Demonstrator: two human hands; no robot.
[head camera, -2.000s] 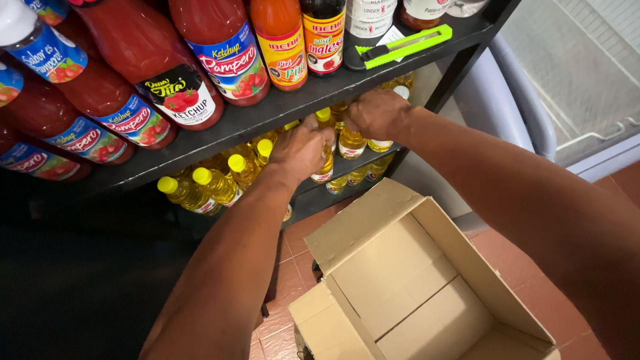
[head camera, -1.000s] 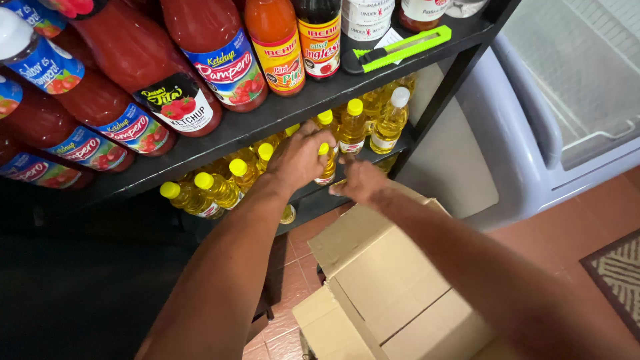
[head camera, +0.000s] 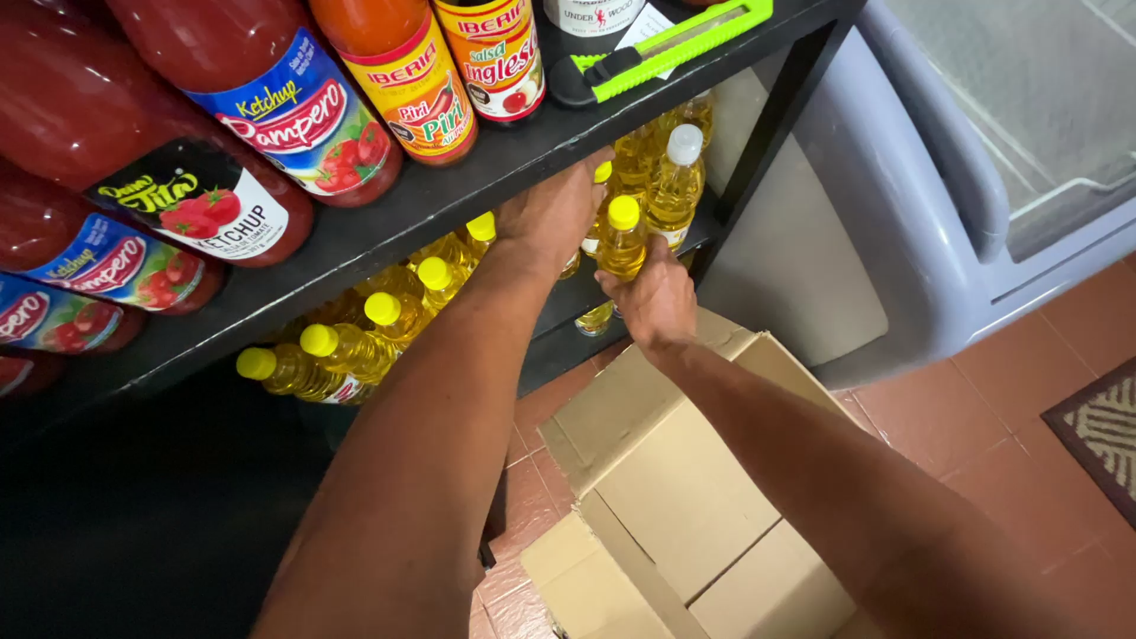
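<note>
My right hand (head camera: 658, 297) grips a yellow-capped bottle of oil (head camera: 623, 240) by its side, at the front edge of the lower shelf. My left hand (head camera: 557, 209) reaches in under the upper shelf beside another yellow-capped bottle (head camera: 599, 191); its fingers are partly hidden, so its hold cannot be told. A white-capped oil bottle (head camera: 676, 182) stands just right of the held one. More yellow-capped oil bottles (head camera: 383, 318) stand in a row to the left of my left forearm. Below my hands is an open cardboard box (head camera: 688, 488).
The black upper shelf (head camera: 426, 204) carries ketchup bottles (head camera: 293, 106), sauce bottles (head camera: 413, 84) and a green utility knife (head camera: 666, 53) near its edge. A grey appliance (head camera: 941, 177) stands at the right. A patterned mat (head camera: 1100, 435) lies on the tiled floor (head camera: 994, 444).
My right hand has moved from low by the box up to a yellow-capped bottle and taken hold of it. My left hand has shifted deeper under the upper shelf. The view has moved closer.
</note>
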